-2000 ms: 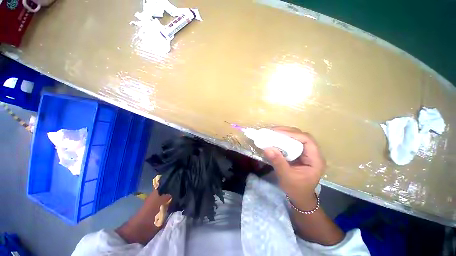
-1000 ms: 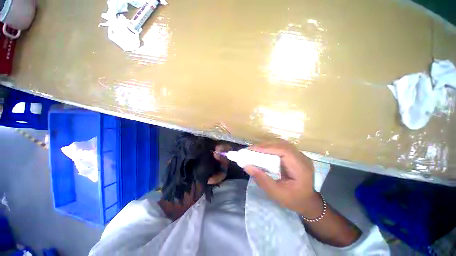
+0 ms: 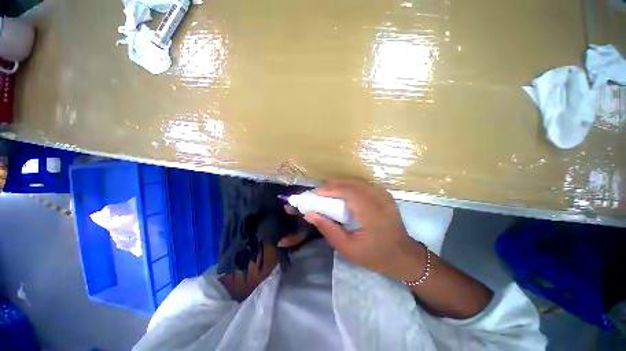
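My right hand (image 3: pixel 367 223) holds a white glue bottle (image 3: pixel 324 207), tilted with its purple nozzle pointing left at the black fringed bundle (image 3: pixel 247 223). The nozzle tip is at the bundle's right part; whether it touches cannot be told. The bundle hangs below the bench edge, over my lap. My left hand (image 3: pixel 296 238) is mostly hidden by the black strips; some fingers show at the bundle's right side, holding it. No tan ends show now.
The tan, film-covered bench top (image 3: pixel 295 103) spans the view. Crumpled white paper (image 3: pixel 147 51) with a printed tube (image 3: pixel 171 22) lies at left. A white rag (image 3: pixel 568 106) lies at right. A mug (image 3: pixel 15 38) and red box (image 3: pixel 6 96) are far left. A blue crate (image 3: pixel 110 274) stands below.
My right hand has brought the glue bottle from over the bench edge down and left to the bundle. The bundle has been turned, and its tan ends have gone from sight. The view has shifted.
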